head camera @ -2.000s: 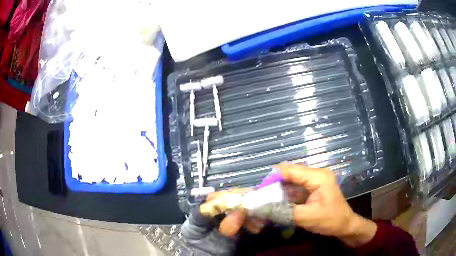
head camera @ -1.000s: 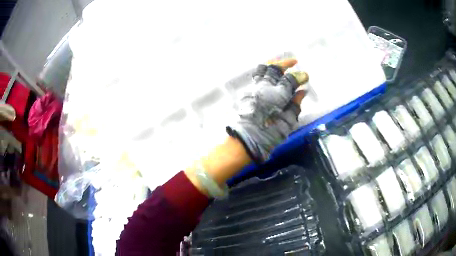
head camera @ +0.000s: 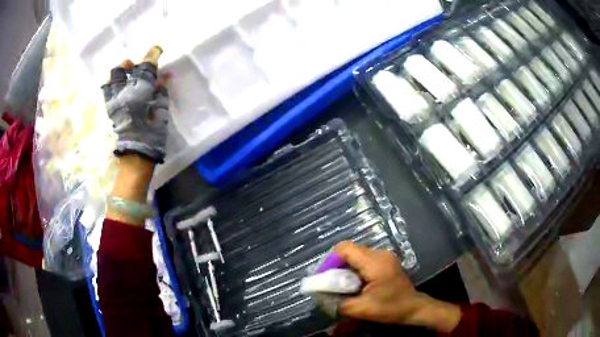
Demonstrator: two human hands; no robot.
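Note:
My left hand [head camera: 138, 108], in a grey fingerless glove, reaches over the left part of the white compartment tray [head camera: 230, 76]; its fingertips are blurred against the white and I cannot tell if they hold anything. My right hand [head camera: 368, 283], with a purple finger cot, holds a white body [head camera: 331, 281] above the lower right of the ribbed blister tray [head camera: 289, 224]. Several stemmed white parts [head camera: 210, 257] lie at that tray's left end.
The pocketed blister tray [head camera: 474, 125] with plump white units is at right. A blue tub edge [head camera: 316, 99] shows under the white tray. A blue bin [head camera: 174, 289] is partly behind my left sleeve. A clear bag [head camera: 69, 131] with cream parts is at far left.
My left hand has moved left across the white tray. The view has shifted, and my right hand is back in the picture with the white body. The ribbed tray shows more fully than one second ago.

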